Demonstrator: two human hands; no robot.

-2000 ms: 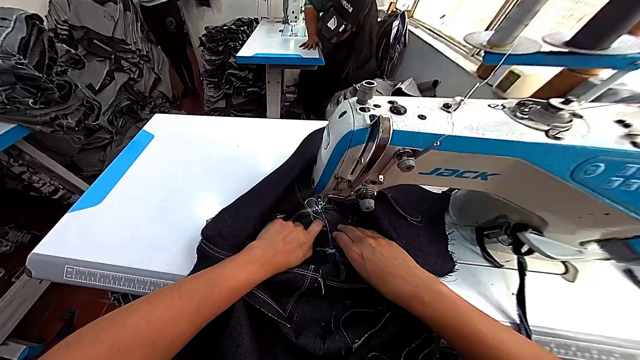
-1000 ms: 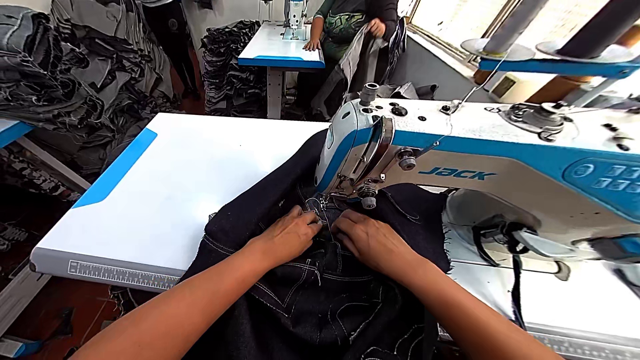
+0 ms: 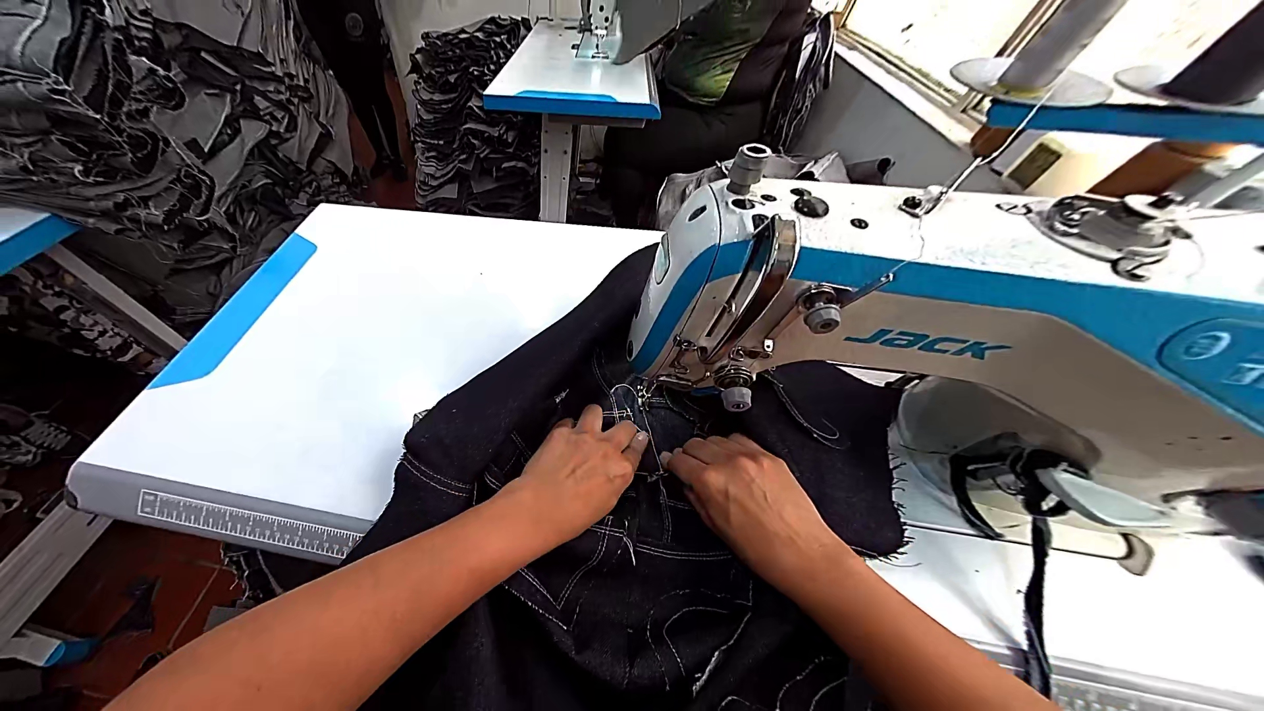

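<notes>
A dark denim garment [image 3: 612, 563] with pale stitching lies across the sewing table and hangs over its front edge. The Jack industrial sewing machine [image 3: 918, 306] stands over it, its needle area [image 3: 644, 393] just beyond my fingertips. My left hand [image 3: 585, 472] presses on the denim left of a stitched seam, fingers bent. My right hand [image 3: 741, 484] rests on the cloth right of that seam, fingertips curled on it. Whether either hand pinches the fabric is hard to tell. Loose white threads lie between the hands. The presser foot is partly hidden.
The white tabletop [image 3: 395, 336] has a ruler strip [image 3: 247, 523] along its front edge. A black strap [image 3: 1037, 592] hangs by the machine's right part. Thread cones [image 3: 1062, 44] stand at upper right. Piled denim [image 3: 158, 128] lies behind left; another sewing table [image 3: 573, 84] and a person [image 3: 721, 59] are behind.
Both hands have stayed on the denim near the needle, now slightly nearer to me. The person behind, whose hands showed a second ago with a grey cloth, is now largely hidden.
</notes>
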